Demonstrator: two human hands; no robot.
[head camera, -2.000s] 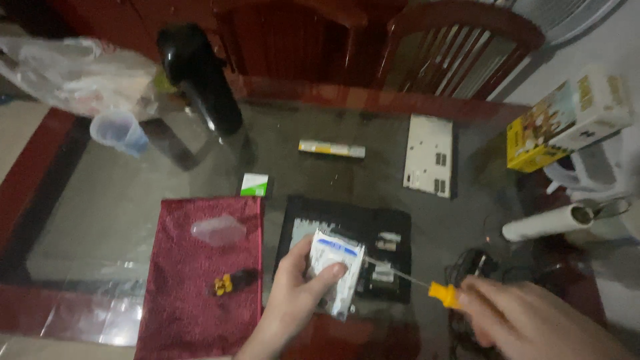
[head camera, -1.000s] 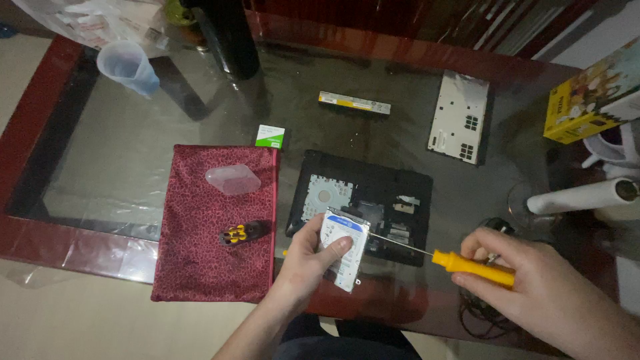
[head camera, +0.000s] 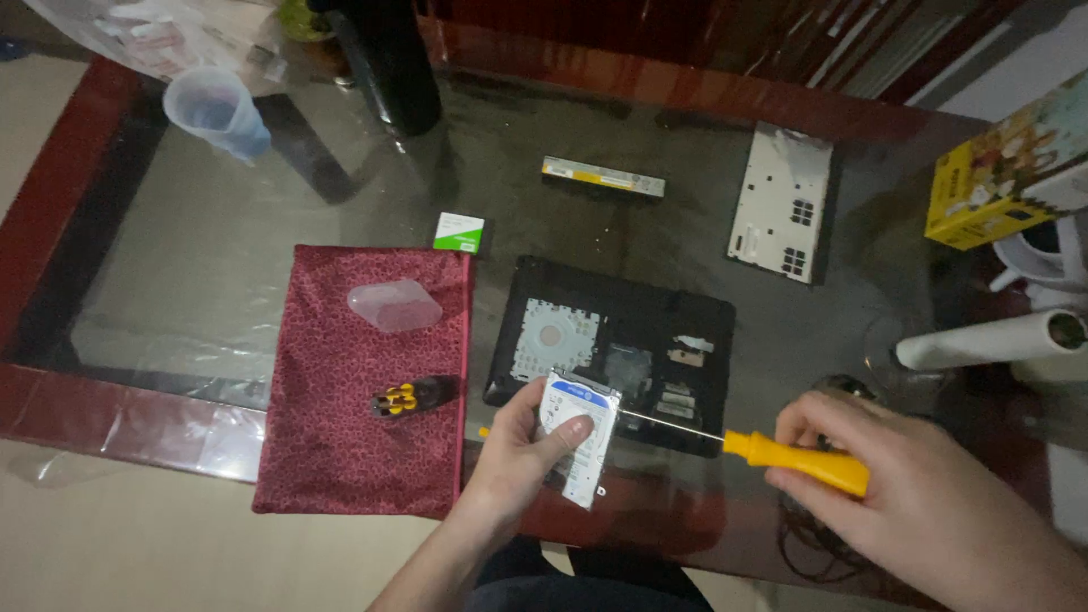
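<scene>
My left hand (head camera: 527, 446) grips a hard disk drive (head camera: 586, 455) with a blue and white label, thumb on its face, over the near edge of an opened black laptop base (head camera: 671, 314). From the right, my right hand (head camera: 858, 484) holds a screwdriver (head camera: 795, 463) by its yellow handle. The thin shaft points left and its tip meets the drive's right edge near the top. Left of the laptop, a dark red patterned cloth (head camera: 340, 459) bears a translucent plastic piece (head camera: 395, 306) and a small black and yellow tool (head camera: 408, 398).
Behind the laptop lie a laptop battery (head camera: 603, 177) and a pale cover panel (head camera: 782, 204). A green and white card or small box (head camera: 459, 233) touches the cloth's top edge. A plastic cup (head camera: 217, 110) and black bottle (head camera: 391, 68) stand back left; a yellow box (head camera: 986, 195), white roll (head camera: 986, 340) and cables (head camera: 807, 544) are right.
The view has shifted markedly since two seconds ago. Both hands keep their hold on the drive and the screwdriver, and the tip stays at the drive's edge.
</scene>
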